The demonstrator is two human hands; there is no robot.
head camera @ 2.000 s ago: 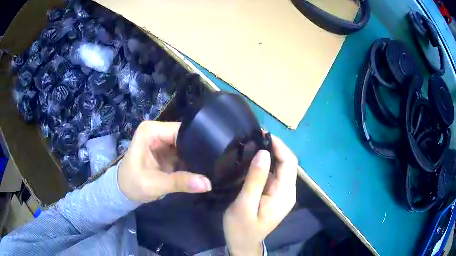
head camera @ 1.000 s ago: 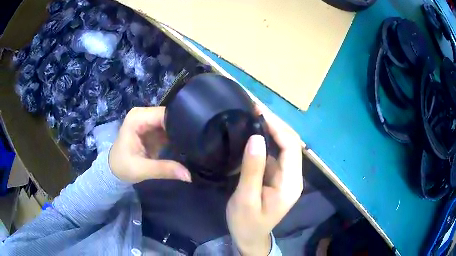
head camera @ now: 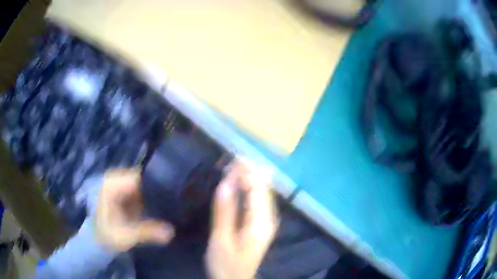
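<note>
The frame is badly blurred. Black headphones are held over the wearer's dark-clothed lap, in front of the bench edge. My left hand grips their left side, thumb low in front. My right hand grips their right side with its fingers near the top. Blur hides which parts of the headphones face up and whether a pad is on the cup.
An open carton of bagged ear pads is at the left. A tan cardboard sheet lies on the green bench. Tangled headphones lie at the right, near a blue-rimmed tray.
The view has shifted and blurred. Both hands and the held headphones now appear lower and further left in the picture. Both hands still hold the headphones.
</note>
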